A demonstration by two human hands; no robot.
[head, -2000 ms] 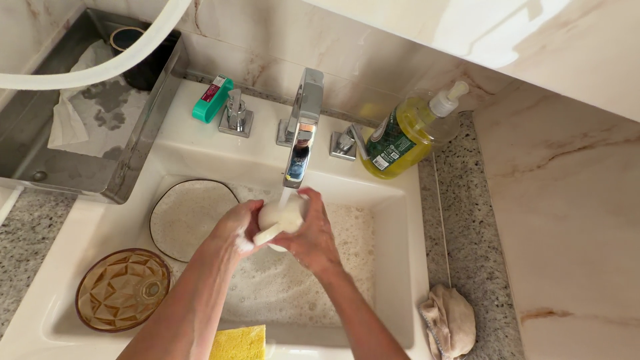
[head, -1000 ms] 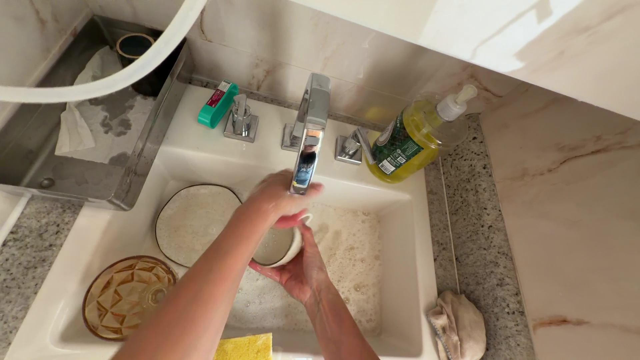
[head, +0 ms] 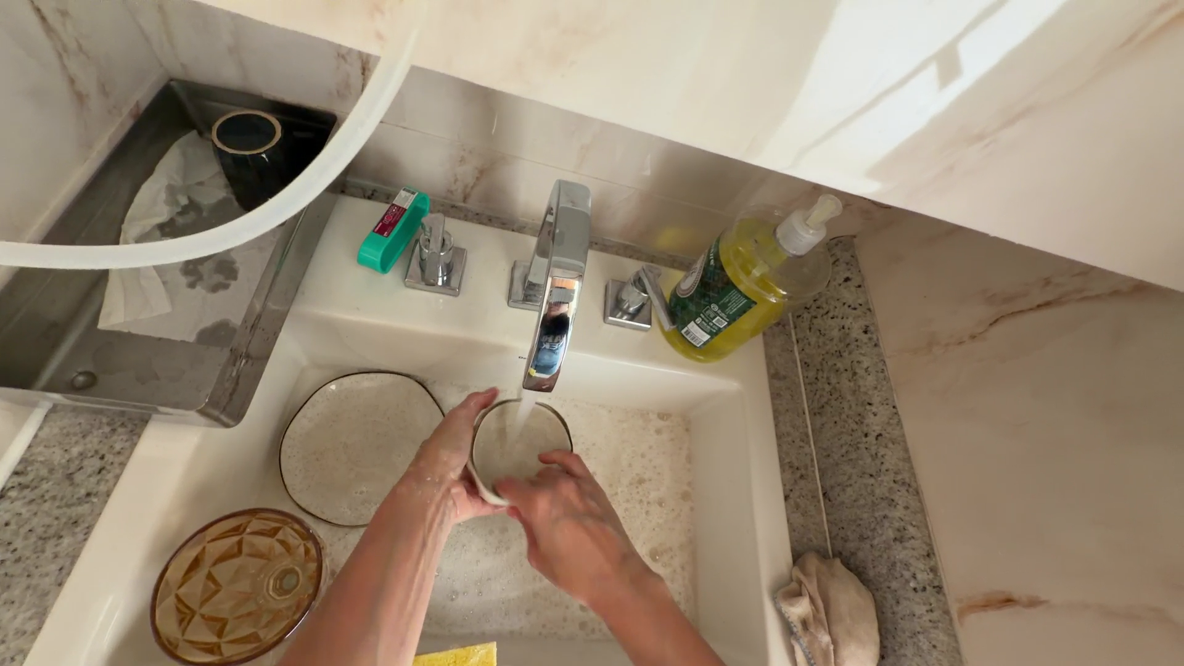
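Observation:
A light cup with a dark rim (head: 529, 435) is under the chrome faucet (head: 558, 296), and water runs into it. My left hand (head: 453, 462) grips the cup's left side. Against its lower right rim, the fingers of my right hand (head: 564, 509) are bent; whether they grip it is unclear. Left of the hands, a cream plate with a dark rim (head: 356, 453) lies in the sink. Nearer, at the lower left, is an amber faceted glass dish (head: 236, 587). Part of a yellow sponge (head: 458, 657) shows at the bottom edge.
Suds cover the water in the white sink (head: 731, 462). Behind it stand a green plastic holder (head: 393, 231), faucet handles and a yellow soap pump bottle (head: 731, 287). A metal tray (head: 213, 370) holds paper and a dark cup (head: 248, 153). A cloth (head: 832, 610) lies right; a white hose (head: 305, 190) arches upper left.
The cup has turned so its inside faces up under the stream. My left hand has moved to the cup's left side, and my right hand has come up to its lower right rim.

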